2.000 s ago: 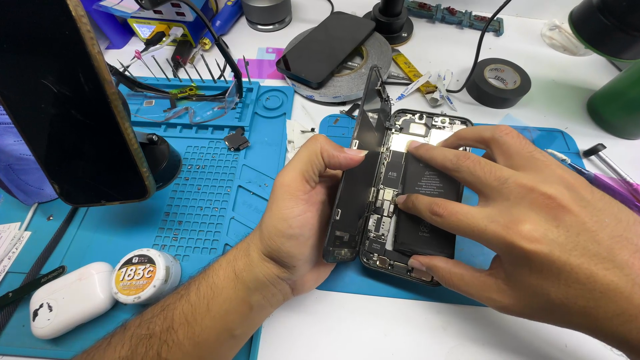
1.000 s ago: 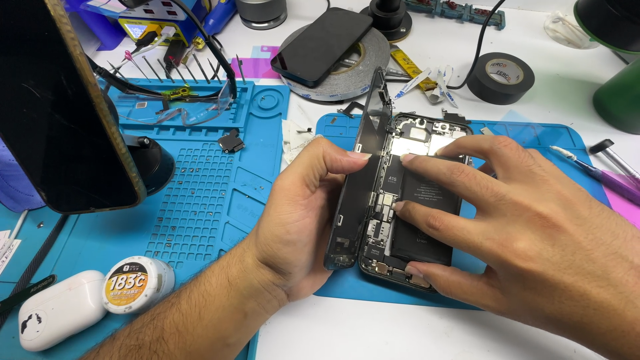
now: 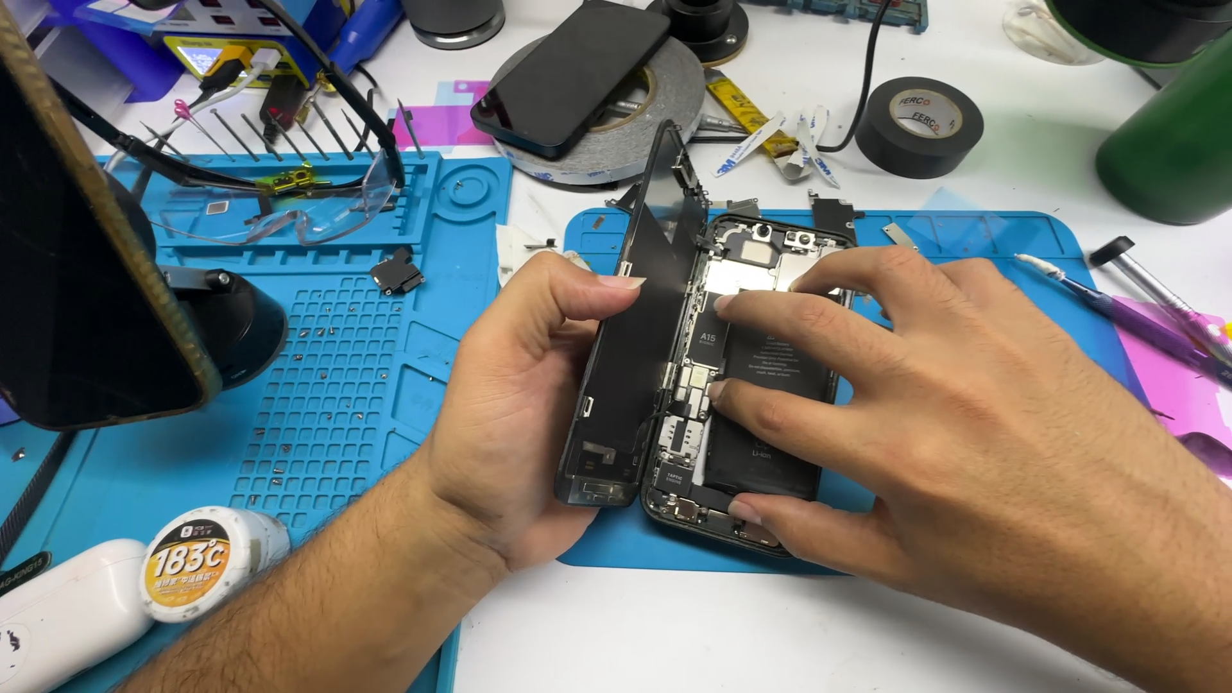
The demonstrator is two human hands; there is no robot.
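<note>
An opened smartphone body (image 3: 770, 385) lies on a blue silicone mat, its logic board (image 3: 695, 385) and black battery (image 3: 770, 366) exposed. Its screen assembly (image 3: 616, 385) stands tilted up along the left edge of the body. My left hand (image 3: 520, 414) grips that screen, the thumb on its inner face and the fingers behind it. My right hand (image 3: 924, 404) is spread over the body, fingertips touching the board and the battery's edge and the thumb at the lower edge. It grips nothing that I can see. Part of the body's right side is hidden under this hand.
Black phone (image 3: 573, 77) on a tape roll (image 3: 674, 106) at the back; black tape roll (image 3: 919, 125) right of it. A mounted phone (image 3: 77, 250) stands at left. Blue work mat (image 3: 318, 385) bears safety glasses (image 3: 318, 217) and small screws. Solder paste jar (image 3: 207, 563), white case (image 3: 77, 611), tweezers (image 3: 1136, 318).
</note>
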